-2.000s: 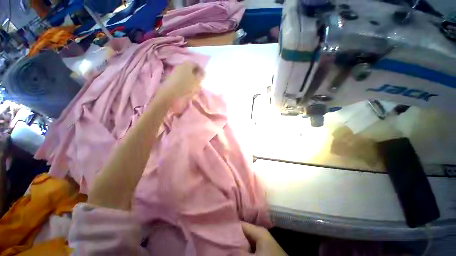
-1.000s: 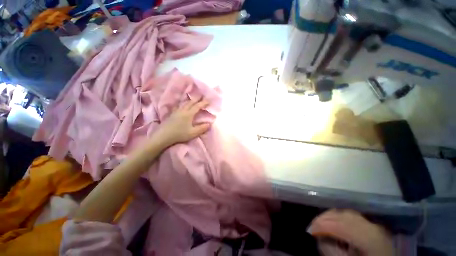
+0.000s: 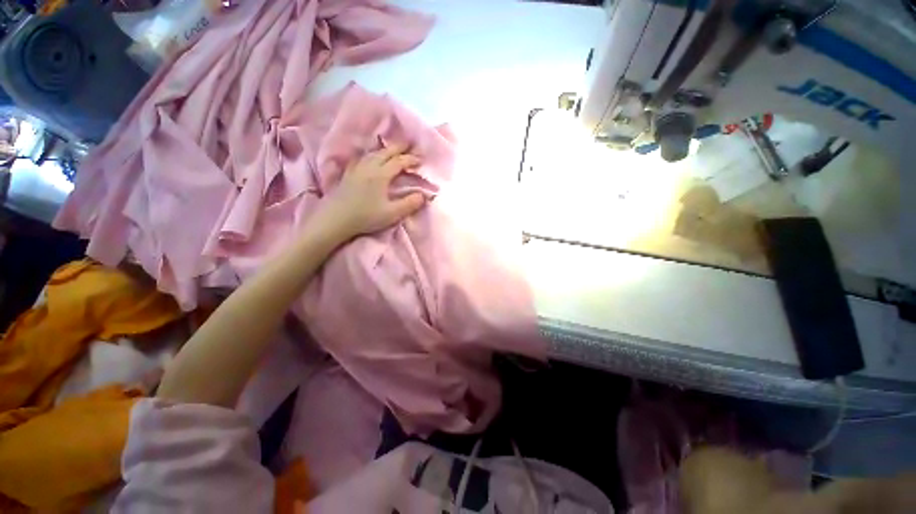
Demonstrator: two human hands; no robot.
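Observation:
A large heap of pink garment panels (image 3: 402,291) lies on the white table left of the needle area and hangs over the front edge. My left hand (image 3: 380,191) rests on top of the heap with its fingers spread; the fingertips sit among folds, and whether they pinch cloth is unclear. My right hand (image 3: 725,482) is low at the right, below the table edge, blurred and partly cut off by the bottom of the picture. Its fingers cannot be made out. Dark pink cloth (image 3: 653,442) shows beside it.
The JACK sewing machine (image 3: 804,85) stands at the upper right with bright lamp glare under it. A black smartphone (image 3: 814,296) with a cable lies near the table's front edge (image 3: 653,359). Tan scraps (image 3: 718,221) and a metal tool (image 3: 765,153) lie behind it. Orange cloth (image 3: 75,442) is at lower left.
My left hand has come down from the back of the heap onto its middle and rests there. My right hand has left the cloth's front edge and moved right, below the table. The view has tilted downward.

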